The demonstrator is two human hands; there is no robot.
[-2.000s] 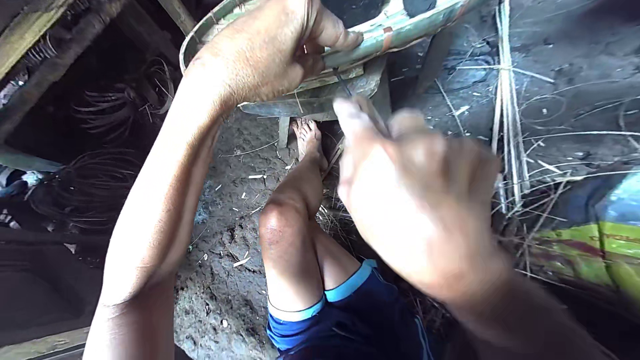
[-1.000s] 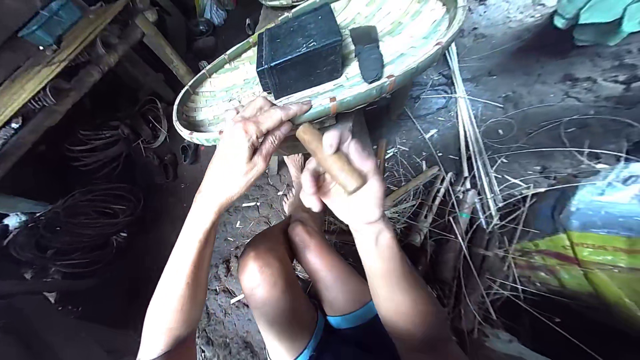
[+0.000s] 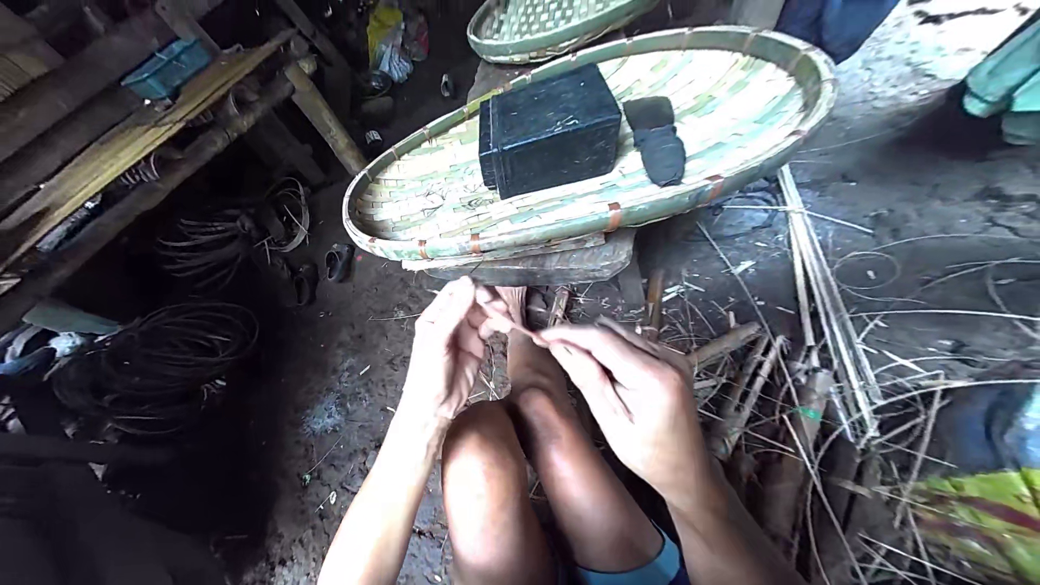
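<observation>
Between my hands runs a thin brown strip point(image 3: 524, 329), pinched at one end by my left hand point(image 3: 455, 345) and at the other by my right hand point(image 3: 621, 378). Both hands are above my knees, just nearer than a large round woven bamboo tray point(image 3: 613, 218). Its rim is bound with orange-brown ties. The tray rests on a wooden block point(image 3: 544, 266). In it lie a black box point(image 3: 552, 130) and, right of the box, a dark object point(image 3: 658, 146) that looks like cloth or a pouch.
A second woven tray point(image 3: 520, 57) sits behind. Split bamboo strips point(image 3: 829, 309), sticks and shavings cover the ground at right. Dark coils point(image 3: 154, 366) lie at left, below a wooden bench point(image 3: 146, 134) bearing a blue basket point(image 3: 166, 69). A yellow-green sack point(image 3: 983, 520) is at lower right.
The wooden-handled tool seen in my right hand one second ago is no longer in it. Both hands have left the tray rim and come nearer my knees. The view has shifted, showing more of the tray.
</observation>
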